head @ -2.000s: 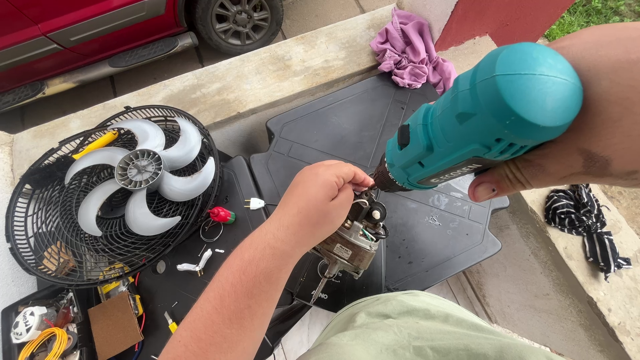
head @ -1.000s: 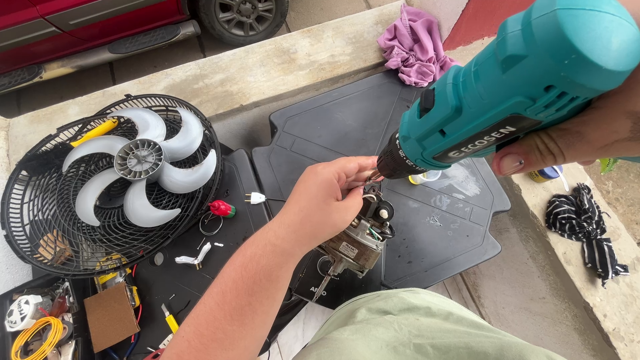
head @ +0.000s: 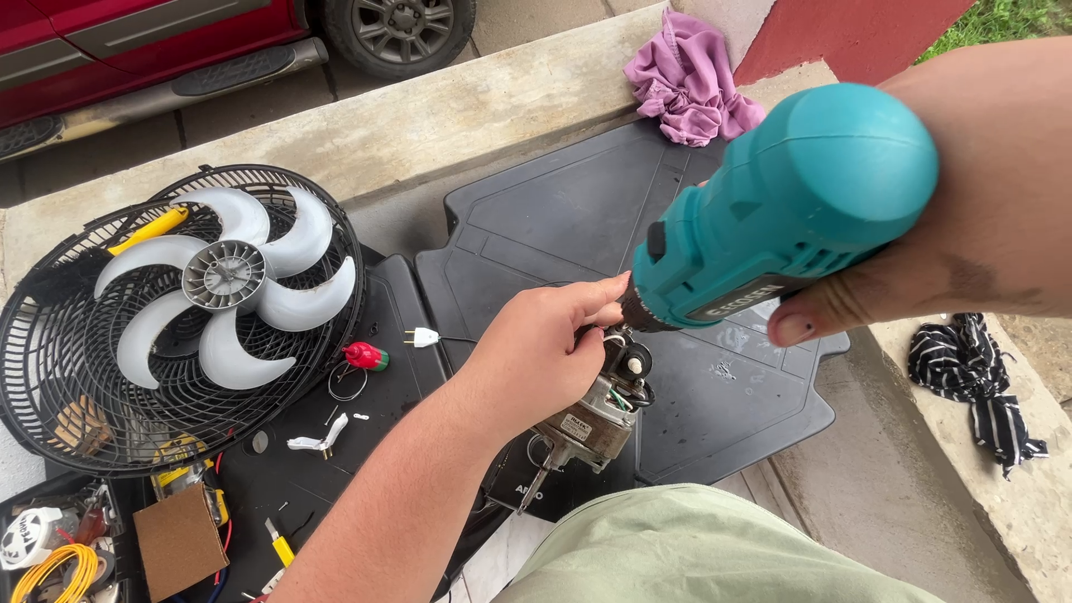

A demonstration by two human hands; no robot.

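My right hand (head: 837, 301) is wrapped around a teal cordless drill (head: 779, 209), its chuck pointing down-left at the top of a fan motor (head: 590, 423). Only the thumb and part of the palm show; the drill hides the other fingers. My left hand (head: 536, 356) is at the motor's upper end, thumb and fingertips pinched together beside the chuck. What lies between those fingertips is hidden. Wires and a round black part show on the motor, and its metal shaft points down-left. The drill's tip is hidden too.
Left of the motor, grey fan blades (head: 224, 275) lie on a black fan grille (head: 59, 360). Near them are a white plug (head: 421, 337), a red-green bottle (head: 366, 356), a yellow cutter (head: 279, 543) and a tool tray (head: 126, 536). A purple cloth (head: 691, 79) lies beyond the black table (head: 544, 226).
Since one second ago the drill's rear end has swung lower and nearer the middle of the view, with my right hand still on it. My left hand stays at the motor.
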